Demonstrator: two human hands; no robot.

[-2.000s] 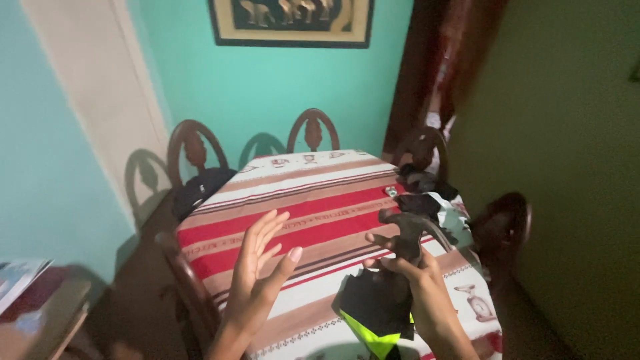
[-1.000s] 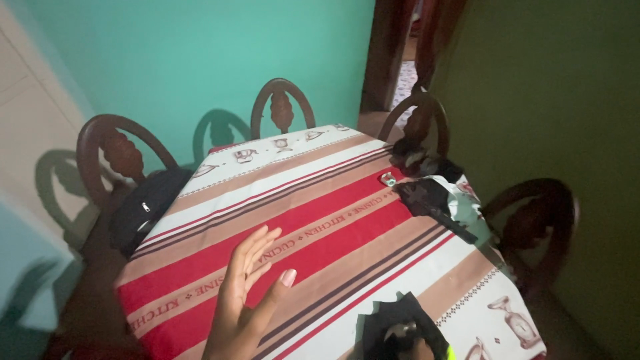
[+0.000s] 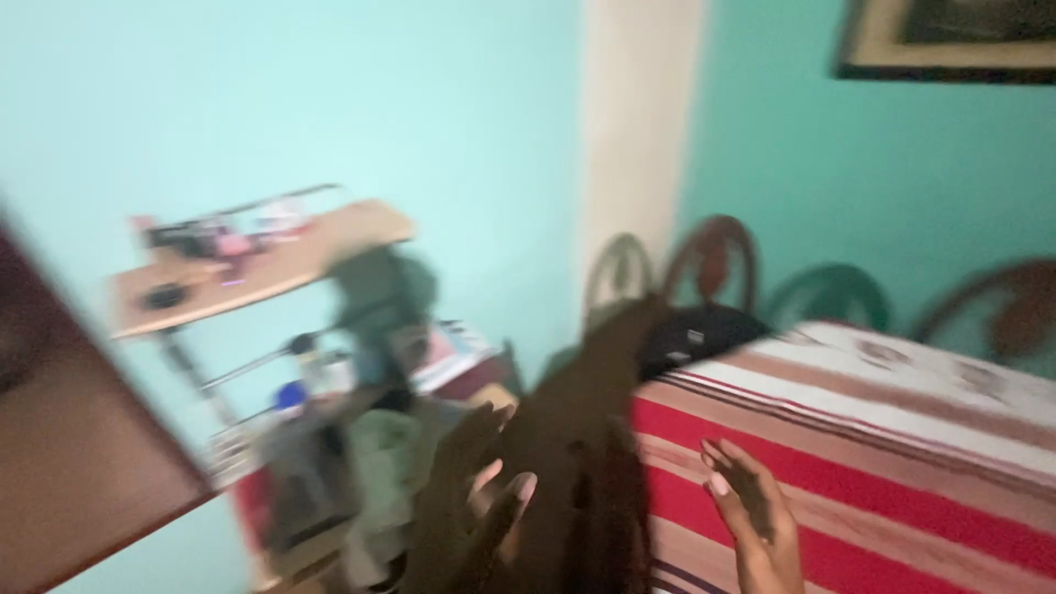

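Low in the centre of the head view, my left hand is in shadow beside the dark chair at the table's left edge. Its fingers and thumb are apart and no object shows in it. Over the striped red, tan and white tablecloth is my right hand, fingers curved, thumb apart, with nothing visible in it. A black bag or cloth item lies at the far left corner of the table, by a wooden chair. The picture is blurred.
A wooden shelf with small items is on the left wall. Below it stand a blurred heap of bags and some papers. A brown panel fills the lower left; a framed picture hangs upper right.
The view has swung far left, bringing the shelf in. Two seconds ago my right hand was at a dark item over the table; that item is out of view now and the hand looks empty.
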